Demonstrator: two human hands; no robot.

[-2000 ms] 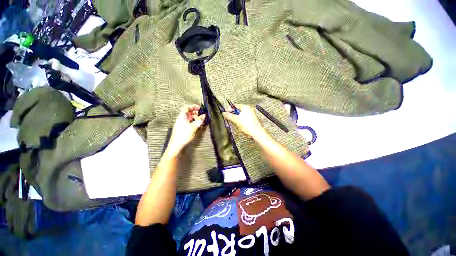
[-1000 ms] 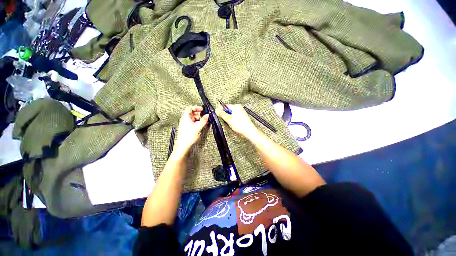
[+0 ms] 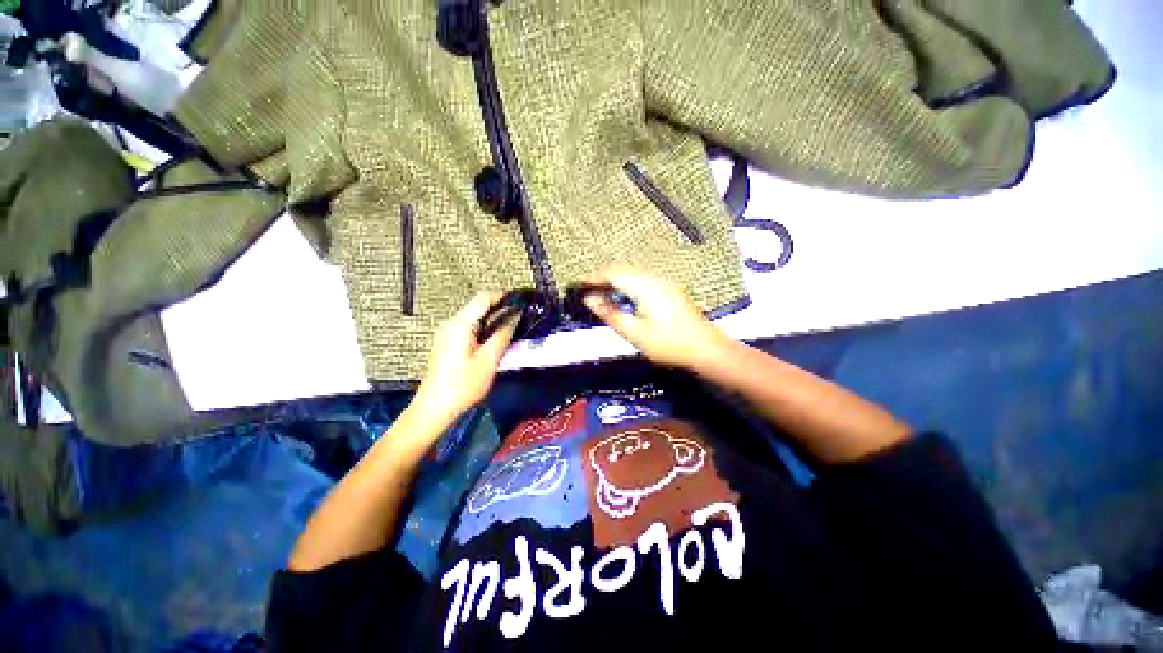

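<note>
An olive-green textured jacket (image 3: pixel 574 115) lies front up on the table, its black-edged front opening closed. Black round rosettes (image 3: pixel 495 193) sit along the opening. My left hand (image 3: pixel 462 351) holds the black-trimmed left side of the front at the bottom hem, beside the lowest rosette. My right hand (image 3: pixel 644 316) holds the other front edge at the hem, close to my left hand. A small dark tool with a blue bit (image 3: pixel 621 301) shows in my right fist. The gripped cloth is partly hidden by my fingers.
More olive jackets lie at the left (image 3: pixel 128 306) and upper right (image 3: pixel 1008 51) on the white table (image 3: pixel 893 255). A black hanger hook (image 3: pixel 769 245) sticks out right of the jacket. Clear plastic lies at the upper left. Blue sheeting (image 3: pixel 204 510) hangs below the table edge.
The jacket's front opening has closed. My hands have moved down from mid-front to the bottom hem. The view has shifted, so the collar and its hanger are out of the picture.
</note>
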